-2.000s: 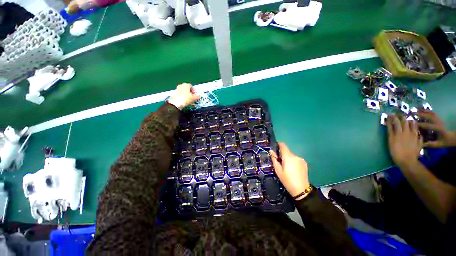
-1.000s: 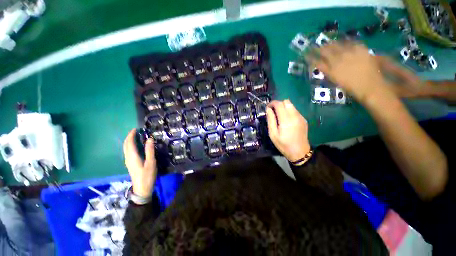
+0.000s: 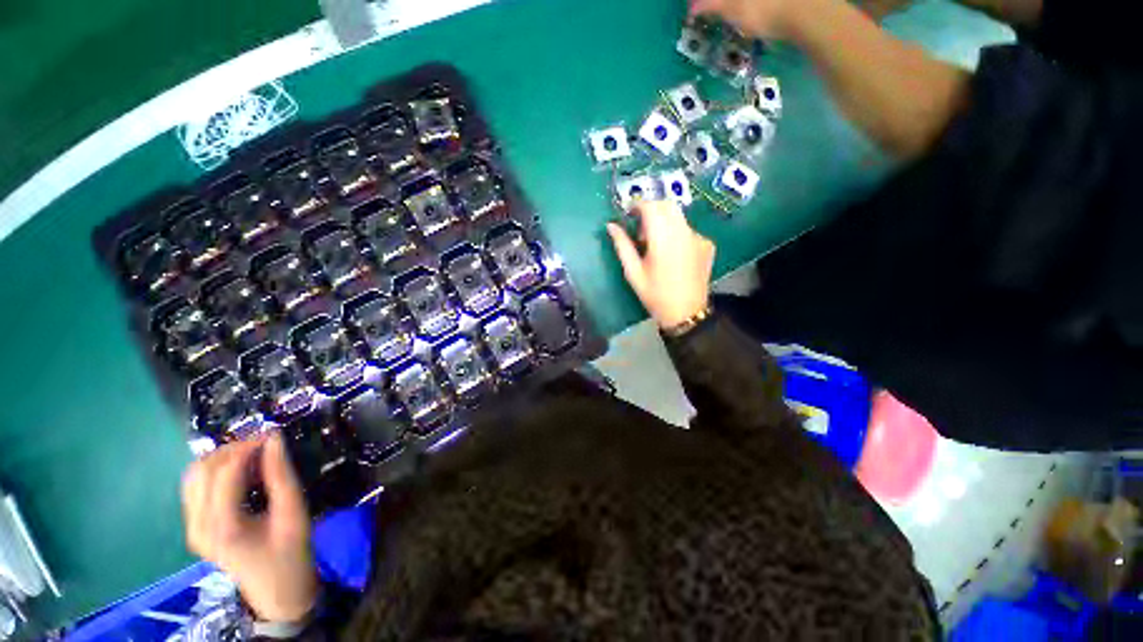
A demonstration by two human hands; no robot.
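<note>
The black blister tray [image 3: 270, 163] lies tilted on the green bench, with dark camera modules [image 3: 380, 322] in most pockets. Some front-row pockets are empty. My left hand [image 3: 257, 527] is at the tray's front left corner, fingers curled and pinched around a small dark thing that looks like a camera module [image 3: 256, 497]. My right hand [image 3: 671, 263] is off the tray to the right, its fingertips at the near edge of a loose group of white square boards with dark round centres [image 3: 659, 132]. Whether it grips one is not clear.
A white wire bundle [image 3: 238, 123] lies behind the tray. Another person's hand and arm [image 3: 865, 69] reach in at the top right. Part of a blue bin [image 3: 345, 546] shows below the tray. White housings are cut off at the lower left.
The view has shifted, so the tray appears further left and more tilted. My right hand has left the tray's right edge for the white boards. My left hand has let go of the tray edge.
</note>
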